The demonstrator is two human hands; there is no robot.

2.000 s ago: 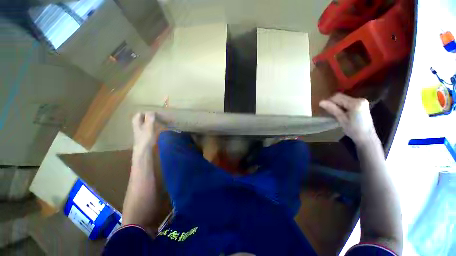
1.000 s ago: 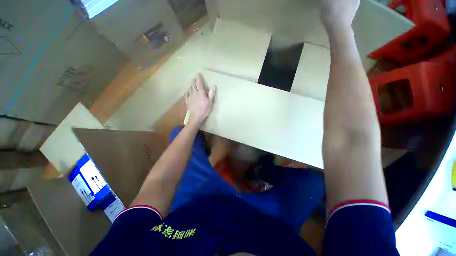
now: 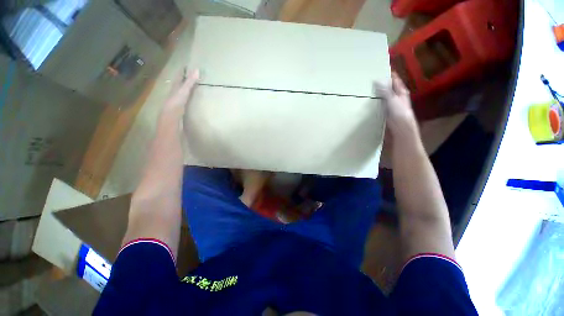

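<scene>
A tan shipping carton (image 3: 281,133) stands in front of my legs. Its two large flaps are folded flat and meet at a thin dark centre seam, with no tape seen across it. My left hand (image 3: 184,83) is on the carton's left side, its fingertips at the end of the seam. My right hand (image 3: 396,95) is on the right side, its fingers at the other end of the seam. Both hands are bare and hold the carton between them. The right fingers are a little blurred.
Red plastic stools (image 3: 451,52) are at upper right. The white table (image 3: 482,247) at right bears yellow tape (image 3: 545,121), a cable and clear plastic bags (image 3: 537,271). Larger cartons (image 3: 99,74) stand at left. An open carton at lower left holds blue-and-white boxes (image 3: 94,268).
The near flap and the opposite flap are now down, covering the inner flaps and the gap. My right hand has come back from the far side, and both hands are now at the carton's sides.
</scene>
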